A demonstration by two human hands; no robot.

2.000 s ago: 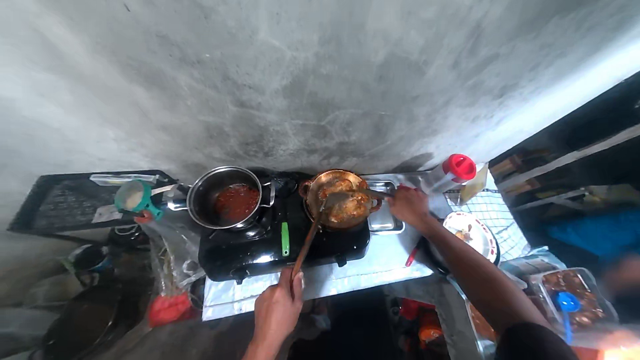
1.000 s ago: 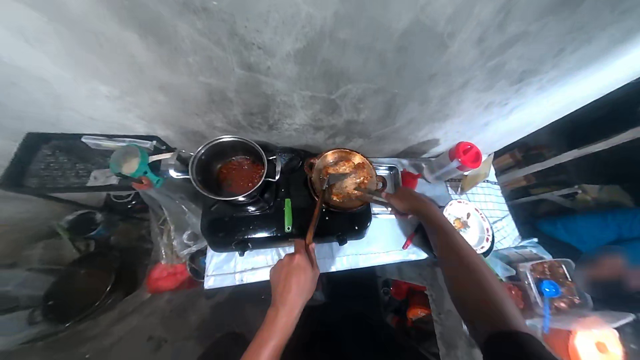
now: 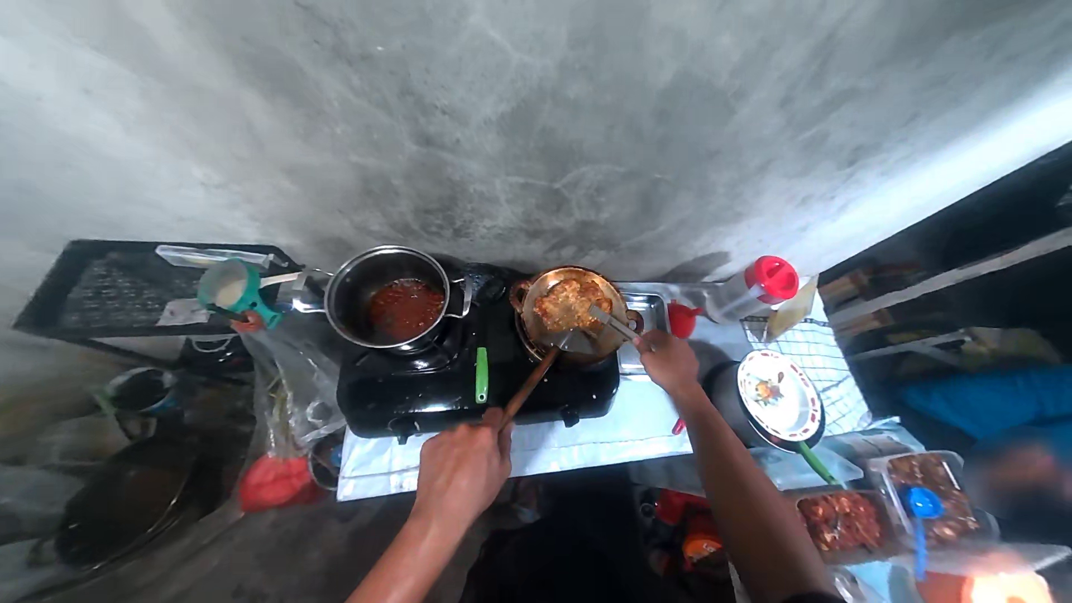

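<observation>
My left hand (image 3: 466,456) is closed round the wooden handle of a metal spatula (image 3: 529,387), whose blade rests at the near side of a small wok (image 3: 621,331) on the right burner. Frying food (image 3: 573,305) lies in the wok. Metal tongs (image 3: 614,322) are held in my right hand (image 3: 670,360), their tips at the food's right edge. On the left burner of the black gas stove (image 3: 402,392) stands a steel pot (image 3: 335,311) with red sauce inside. A green handle (image 3: 481,375) lies on the stove between the burners.
Behind the stove rises a grey wall. To the right are a steel tray (image 3: 649,301), a red-lidded pitcher (image 3: 770,280), a patterned plate (image 3: 775,389) on a dark pan and containers of meat (image 3: 840,523). A black rack (image 3: 126,293) and a plastic bag (image 3: 293,385) are on the left.
The spatula's blade has moved to the near side of the wok. The food now lies farther back in the wok, with the tongs at its right edge.
</observation>
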